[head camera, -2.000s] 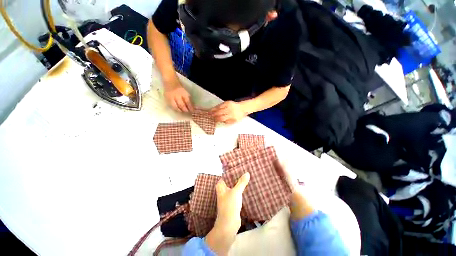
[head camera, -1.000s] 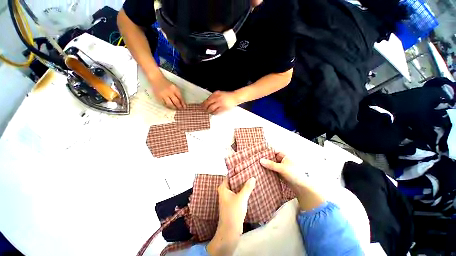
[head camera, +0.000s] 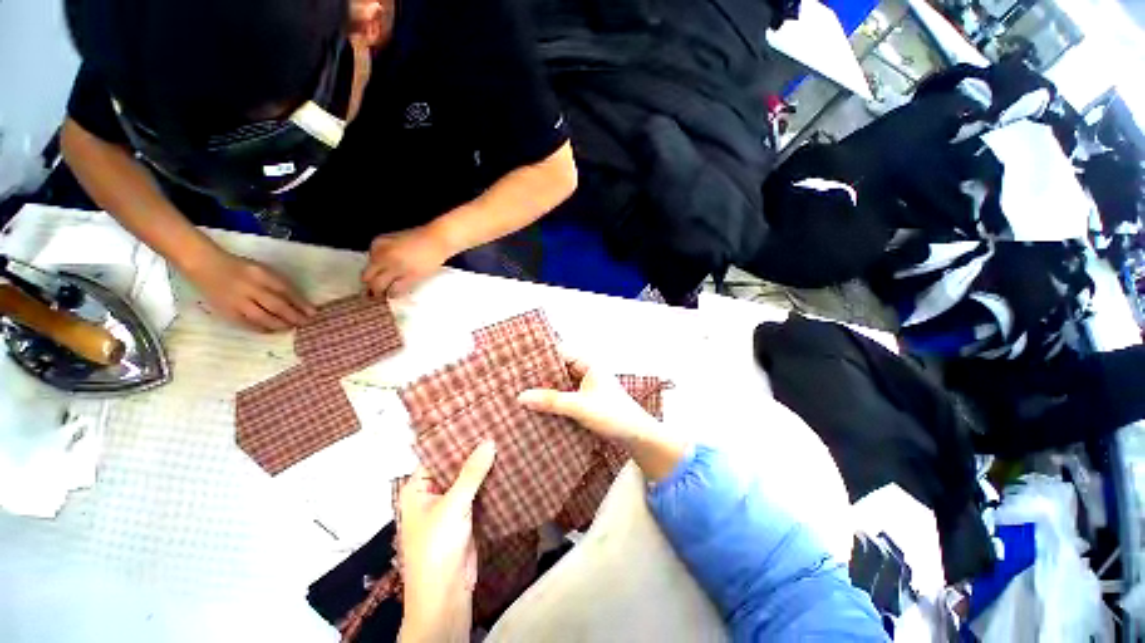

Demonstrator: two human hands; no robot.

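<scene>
A stack of red-brown plaid pocket pieces is held up in front of me, lower edge pointed. My left hand grips its left edge, thumb on top. My right hand grips its upper right side, thumb on top, fingers behind. Other plaid pieces lie partly hidden beneath and beside the stack, on a black fabric piece. Two more plaid pieces lie further off: one flat pointed piece and one piece under the other person's hands.
Across the white cloth-covered ironing table a person in a black shirt leans over. A steam iron stands at the left. Black cloth hangs at the table's right edge. Black and white piles lie beyond.
The view has swung right, so the iron and person appear further left. The held stack now lies flatter between my hands. The other person's piece has been laid flat, overlapping the pointed one.
</scene>
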